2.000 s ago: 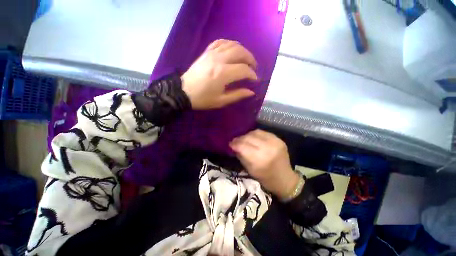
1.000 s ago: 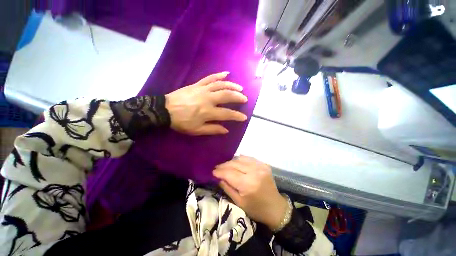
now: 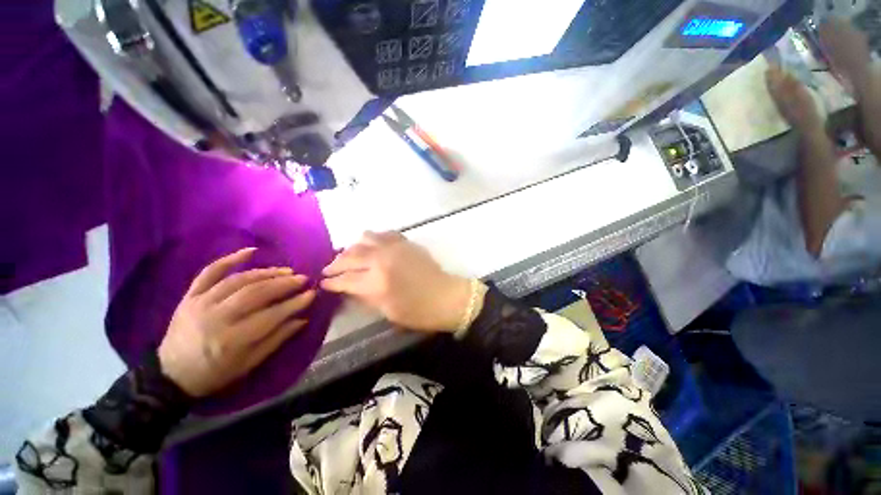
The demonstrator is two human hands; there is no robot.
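Observation:
A purple garment panel (image 3: 155, 261) lies on the white machine table, its upper right part under the bright pink-white light at the needle area. My left hand (image 3: 237, 319) lies flat on the panel with fingers a little apart, pointing right. My right hand (image 3: 391, 282) has its fingertips and thumb together on the panel's right edge, pinching it just right of my left fingertips. The sewing machine head (image 3: 280, 77) stands above, with a dark control panel and lit screen (image 3: 522, 27). The needle itself is lost in the glare.
Orange and blue thread snips (image 3: 421, 143) lie right of the needle area. More purple cloth (image 3: 48, 145) covers the far left. A control box (image 3: 688, 155) sits at the table's right end. Another person's arms (image 3: 811, 145) show at right. Blue crates (image 3: 744, 450) stand below the table.
The view has swung right, bringing the machine head, screen and other person into sight. Both hands are now close together on the panel, which lies on the table with its near end rounded.

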